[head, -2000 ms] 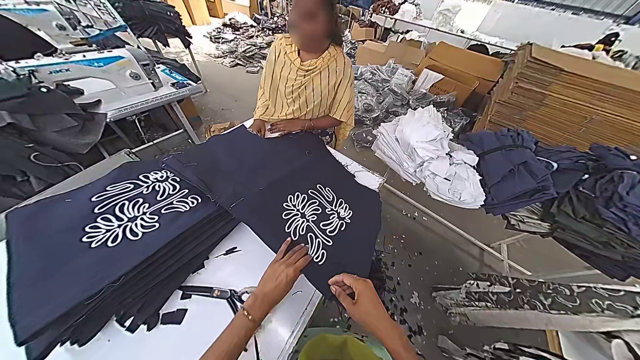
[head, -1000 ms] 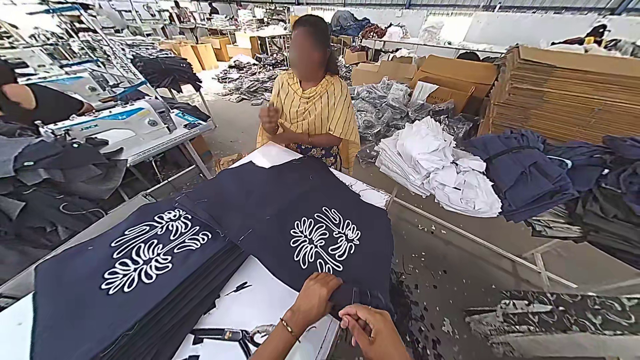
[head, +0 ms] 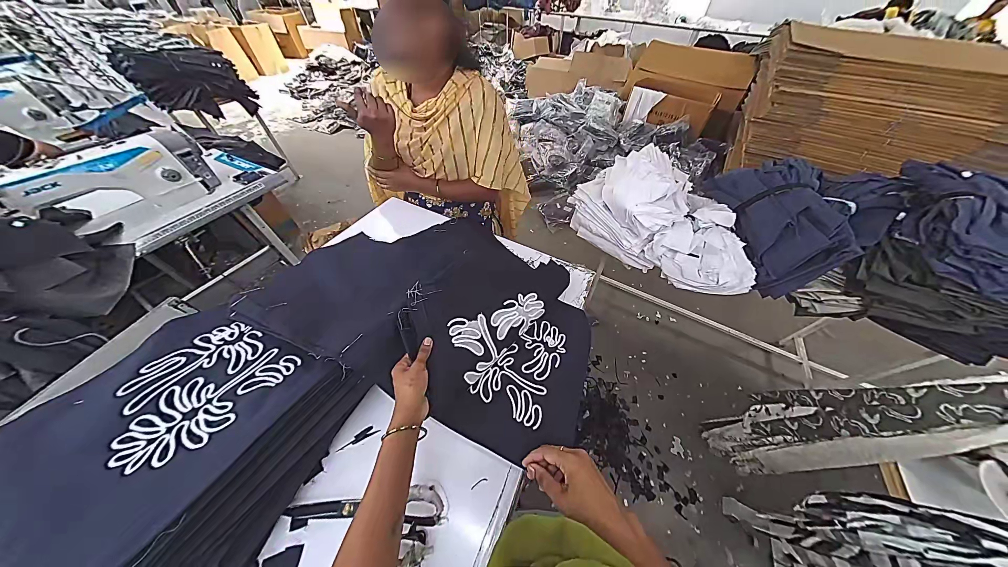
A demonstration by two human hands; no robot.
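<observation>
A navy fabric panel with a white looped motif (head: 512, 362) lies on the white table at the centre. My left hand (head: 412, 378) is at its left part, thumb and fingers closed on a folded edge of the navy fabric (head: 411, 327), where loose threads show. My right hand (head: 557, 472) is by the panel's lower corner, fingers curled; whether it pinches anything is too small to tell. To the left lies a thick stack of navy panels (head: 71, 441), its top one bearing a like motif. Scissors (head: 421, 512) lie on the table, partly hidden behind my left forearm.
Across the table stands a person in a yellow striped shawl (head: 449, 126). Sewing machines (head: 102, 177) stand at the left. White cloth bundles (head: 661, 220), navy garment piles (head: 780, 220) and flattened cardboard (head: 858, 102) are at the right. Dark scraps (head: 630, 441) litter the floor.
My left hand has moved left and away from me, from the panel's lower edge to the folded fabric. The other person's hand, earlier on the table, is raised.
</observation>
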